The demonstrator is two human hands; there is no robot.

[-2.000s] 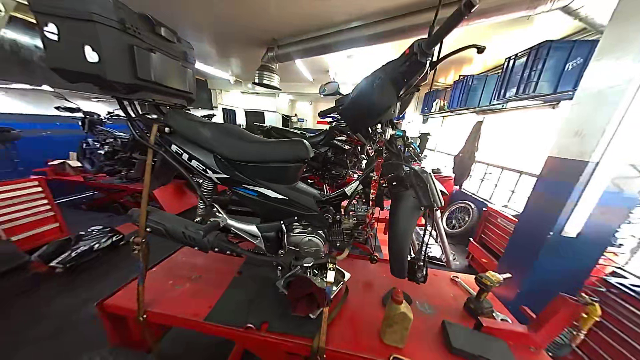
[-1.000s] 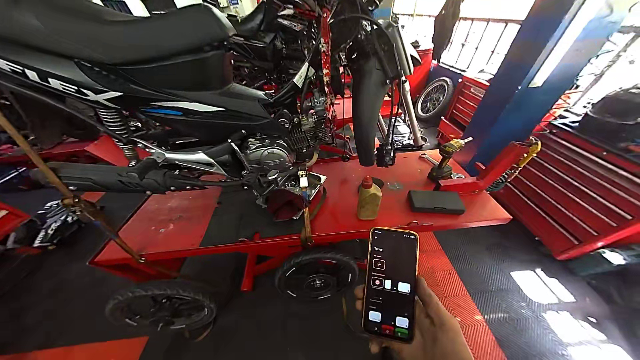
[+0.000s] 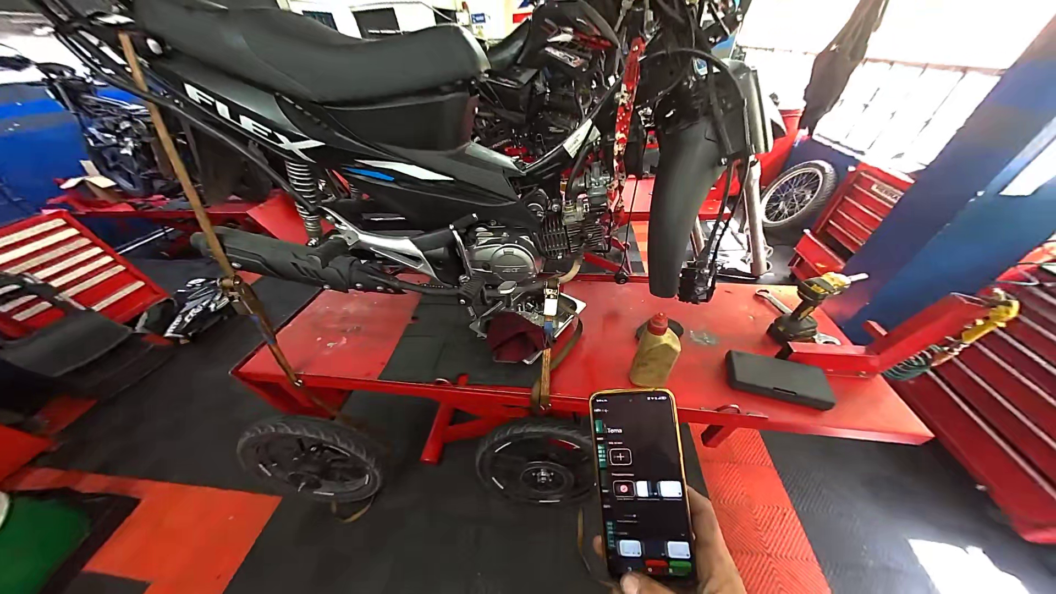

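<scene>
My right hand (image 3: 716,554) is closed around a smartphone (image 3: 643,487) with a yellow-edged case, held upright at the bottom centre, its lit screen facing me. My left hand is out of view. Behind the phone, a black motorcycle (image 3: 396,124) without its wheels stands strapped on a red lift table (image 3: 610,388). A dark red cloth (image 3: 516,338) lies below the engine (image 3: 503,252). Just above the phone, on the table, stand a yellowish oil bottle (image 3: 656,359) with a red cap, a black case (image 3: 780,379) and a cordless drill (image 3: 808,307).
Two wheels with tyres (image 3: 309,458) (image 3: 536,462) lie on the floor by the table's near side. A red tool cabinet (image 3: 990,412) and a blue pillar (image 3: 957,231) stand at the right, another red cabinet (image 3: 74,264) at the left. A wrench (image 3: 775,301) lies near the drill.
My right hand with the phone has come into view since the earliest frame. The view has tilted down from that frame, then shifted a little left.
</scene>
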